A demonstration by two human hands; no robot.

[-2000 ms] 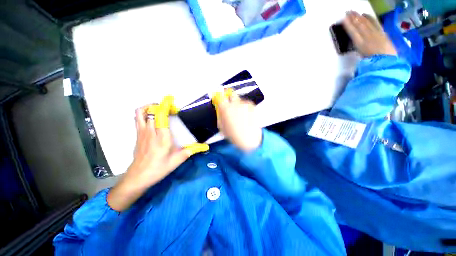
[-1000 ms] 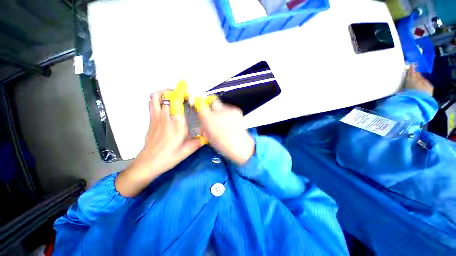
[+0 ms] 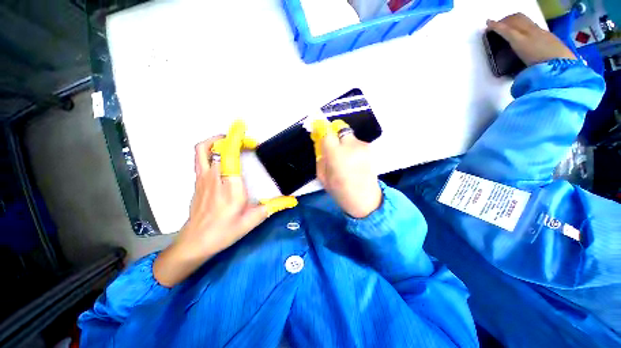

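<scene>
A glossy black phone or screen (image 3: 289, 160) lies slanted on the white bench top, with white reflections near its right end. My left hand (image 3: 228, 187), with yellow finger cots, is at its left end, finger and thumb spread around the two left corners. My right hand (image 3: 346, 163), also with yellow cots, is over the middle of the slab. Its fingertips pinch a small white wipe (image 3: 316, 124) against the glass. The hand hides part of the slab.
A blue bin (image 3: 371, 35) with white and red items stands at the back. At the right, a neighbour's hand (image 3: 528, 37) covers a second black slab (image 3: 500, 54). The neighbour's blue sleeve (image 3: 507, 129) is close on my right. The white bench top (image 3: 184, 81) has a dark left edge.
My right hand has moved right along the slab from its left end. The neighbour's hand has come back onto the second slab. The whole view has shifted slightly.
</scene>
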